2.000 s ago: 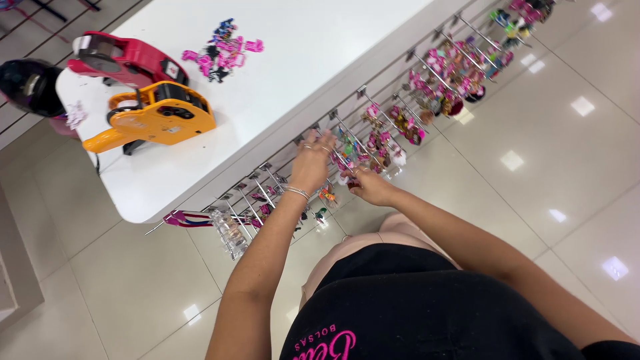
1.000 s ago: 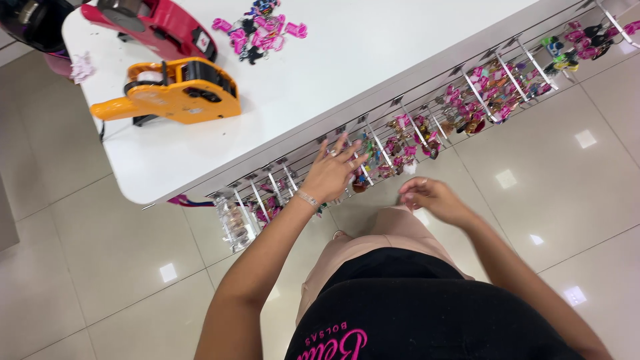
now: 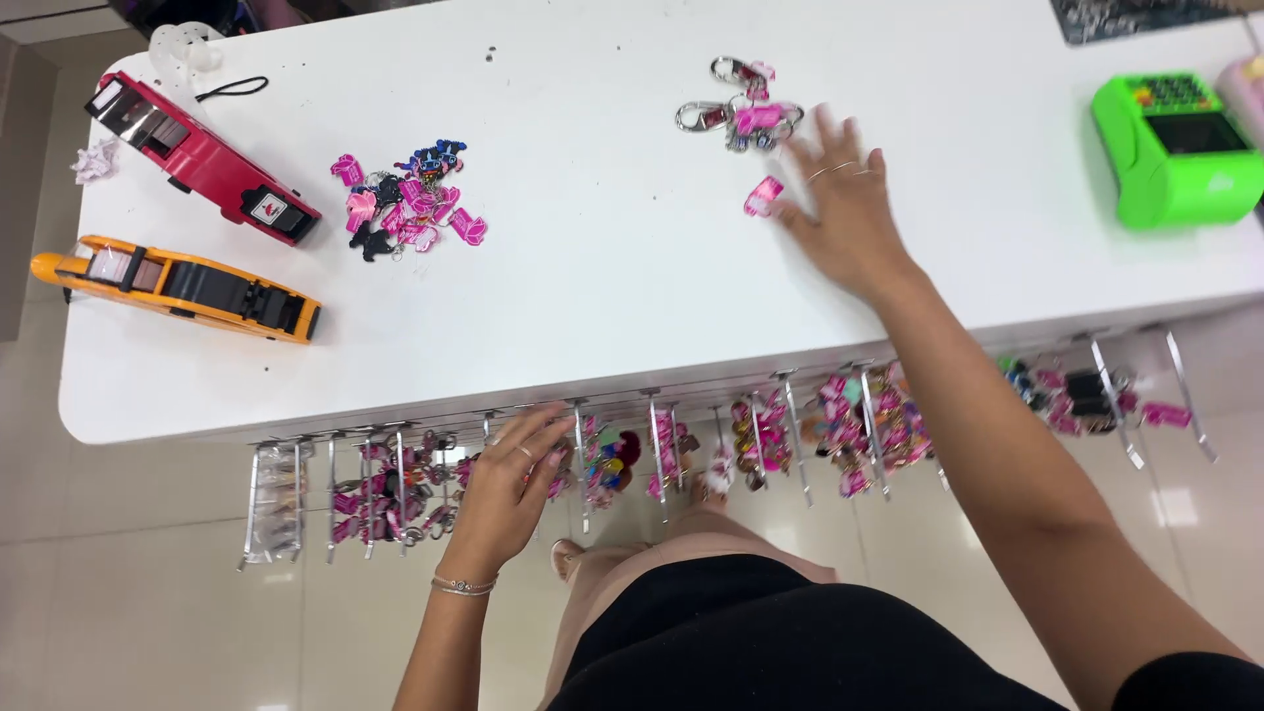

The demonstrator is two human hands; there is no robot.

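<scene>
My right hand is spread over the white counter, its thumb beside a small pink tag. Just beyond its fingertips lie metal carabiner keychains with pink tags. My left hand is at the counter's front edge, over the metal display hooks, with fingers slightly apart and nothing visible in it; whether it touches a hook is unclear. Keychains with pink tags hang from hooks beside it, and more hang farther right. A pile of tagged keychains lies on the counter's left part.
A red label gun and an orange label gun lie at the counter's left end. A green card terminal stands at the right. Bare metal hooks jut out from the counter front.
My right hand has moved from beside the hanging keychains to above the counter. My left hand remains near the hooks. The view has swung right, bringing the carabiner keychains and card terminal into sight.
</scene>
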